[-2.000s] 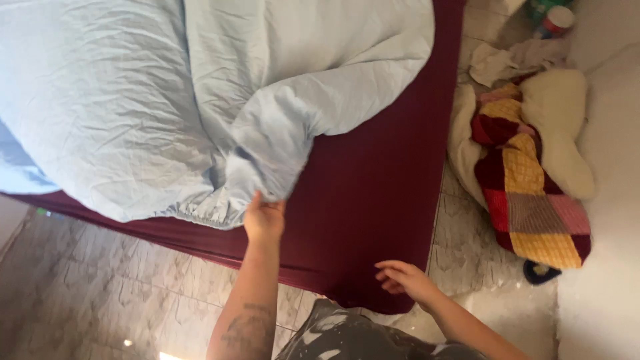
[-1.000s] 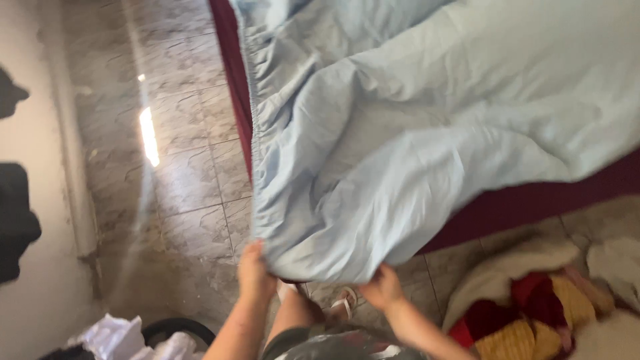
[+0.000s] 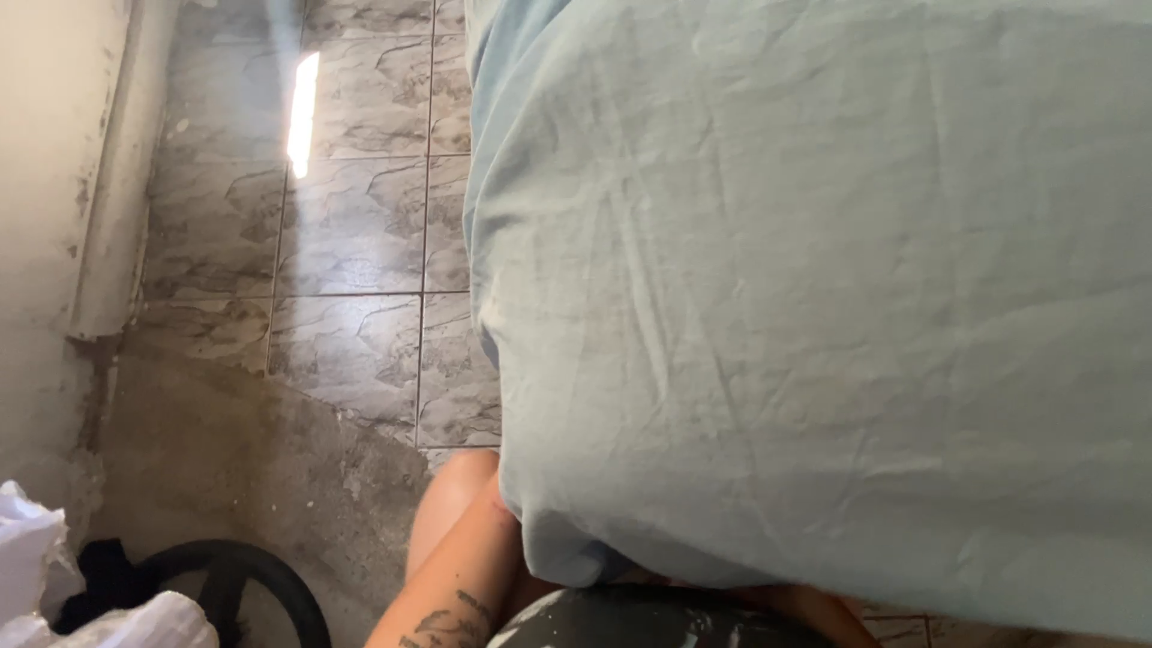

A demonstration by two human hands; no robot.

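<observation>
A light blue fitted sheet point(image 3: 765, 297) covers the bed, with soft creases across its top and its corner hanging over the near left edge. My left forearm reaches up to that corner, and my left hand is hidden beneath or behind the fabric. The right forearm shows only in part below the near edge of the sheet; my right hand is out of sight under it. What either hand grips cannot be seen.
Marble-patterned floor tiles point(image 3: 351, 225) run along the bed's left side, beside a worn white wall point(image 3: 54, 225). A bare concrete patch point(image 3: 243, 441) lies nearer. At the lower left are a black wheel-like ring point(image 3: 297, 576) and crumpled white material point(image 3: 162, 621).
The sheet's corner, held in both hands a second ago, now lies over the bed's near left corner. Both hands have gone out of sight at its edge. The dark red bed surface no longer shows.
</observation>
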